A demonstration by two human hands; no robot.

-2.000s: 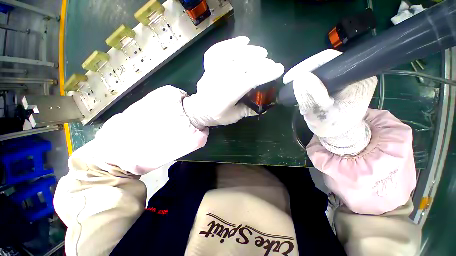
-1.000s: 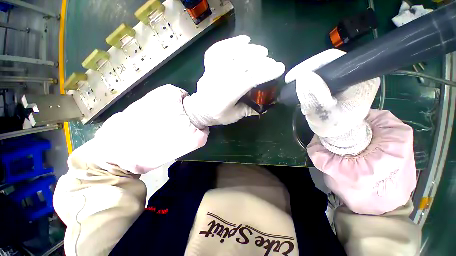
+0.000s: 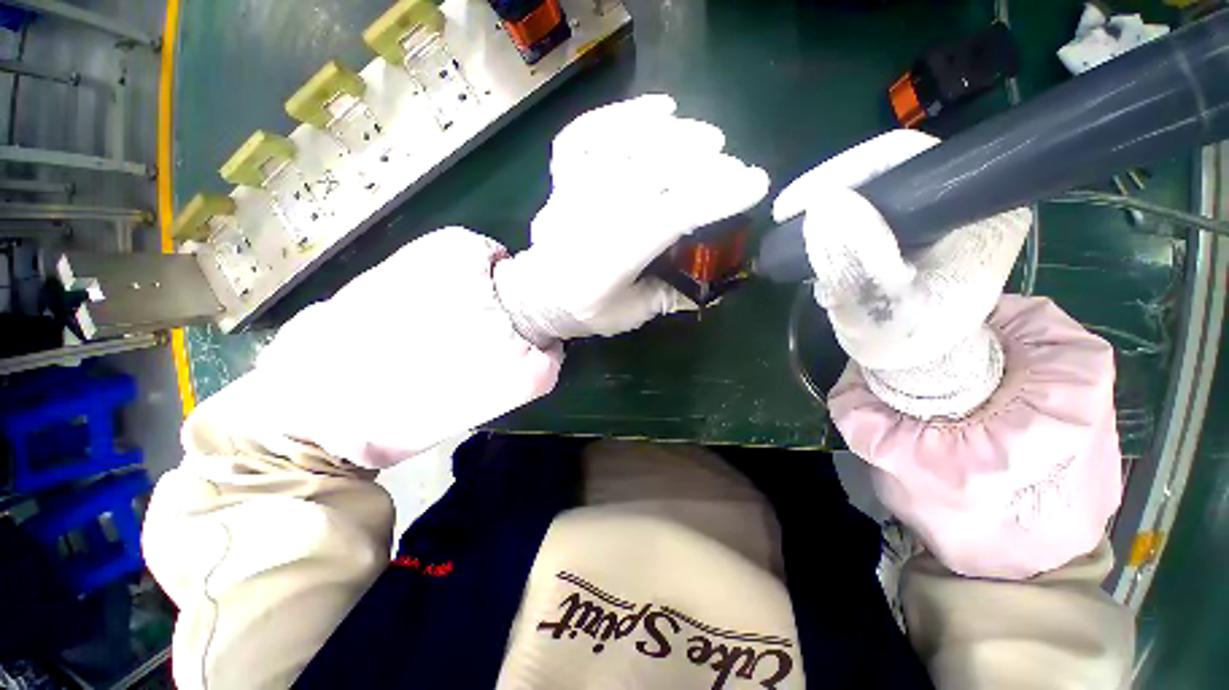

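My left hand (image 3: 627, 223), in a white knit glove, is shut on a small transformer (image 3: 710, 256) with a copper-orange winding and black body, its winding facing right. My right hand (image 3: 917, 290), also in a white glove, is shut on a long dark grey dispensing syringe (image 3: 1051, 135) that slants up to the right. The syringe's front end is close beside the right side of the transformer. The thin needle is barely visible, and I cannot tell whether it touches the winding.
A pale metal holding fixture (image 3: 364, 189) with yellow-green blocks (image 3: 325, 97) runs across the upper left, with a transformer (image 3: 534, 27) at its upper end. Black-and-orange transformers (image 3: 954, 74) lie upper right, near a crumpled white cloth (image 3: 1108, 38). Clear tubing (image 3: 805, 353) loops by my right wrist. Blue stools (image 3: 74, 431) stand left.
My right hand and the syringe have shifted very slightly to the right. My left hand and the transformer in it have hardly moved.
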